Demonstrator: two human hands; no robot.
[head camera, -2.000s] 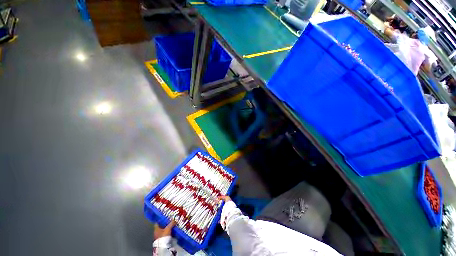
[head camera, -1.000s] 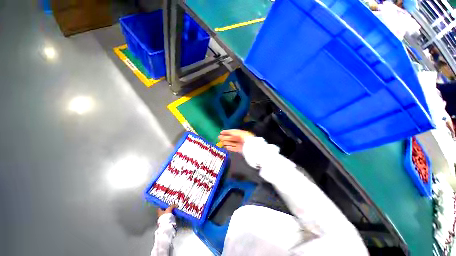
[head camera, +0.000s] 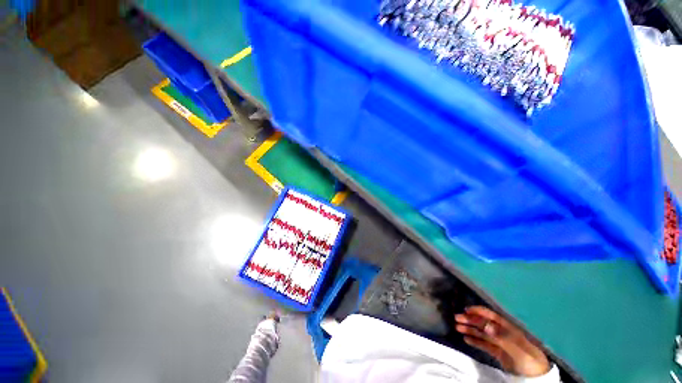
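The lower blue crate (head camera: 258, 290), filled with rows of white tubes with red bands, is low beside the bench. My left hand (head camera: 274, 317) is small and partly hidden by its sleeve, just below the crate's near edge; whether it touches the crate is unclear. My right hand (head camera: 502, 338) is open and empty at the bench's front edge, fingers apart. The large blue crate (head camera: 419, 142) stands tilted in view on the green bench, with a stack of banded tubes (head camera: 516, 45) inside it.
A blue stool (head camera: 321, 329) is beside the lower crate. A tray of red fittings (head camera: 671, 228) is at the right edge. A blue crate (head camera: 187, 71) and a brown box (head camera: 78, 37) are at upper left. Another blue crate (head camera: 16, 344) is at lower left.
My right hand has moved away from the lower crate, right to the bench edge. My left hand shows lower, below the crate's edge. The view has shifted, showing tubes inside the large crate.
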